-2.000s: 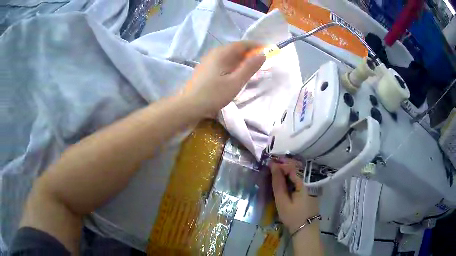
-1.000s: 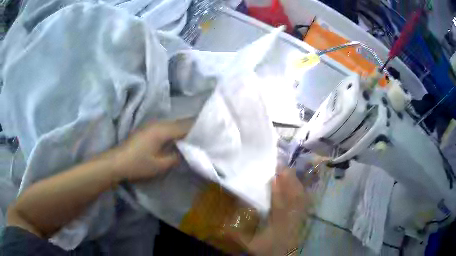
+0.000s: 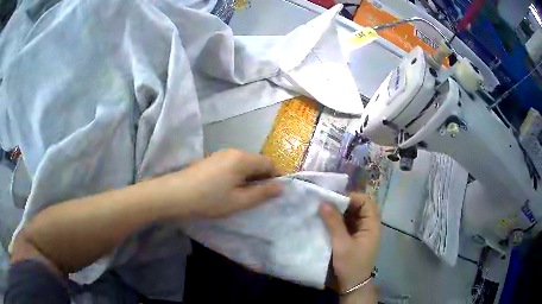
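A large, loose pale grey garment [image 3: 89, 101] fills the left side and drapes off the near edge. My left hand [image 3: 229, 184] pinches the upper edge of a flat part of this cloth [image 3: 279, 231] at the near table edge. My right hand [image 3: 353, 231], with a thin bracelet, grips the cloth's right corner between thumb and fingers. The cloth is off the needle area, nearer to me. A white pointed cloth part [image 3: 324, 65] lies beyond, left of the sewing machine head [image 3: 395, 98]. The presser foot area is partly hard to make out.
A stack of folded pale strips [image 3: 443, 208] lies right of the needle under the arm. Yellow-orange tape [image 3: 291, 133] is stuck to the table left of the needle. A bent lamp with a yellow label [image 3: 361, 37] hangs above. An orange packet [image 3: 395, 27] lies behind the machine.
The cloth has come away from the needle toward me. My left hand has moved down, then slightly right. My right hand has left the needle area and now holds the cloth's corner.
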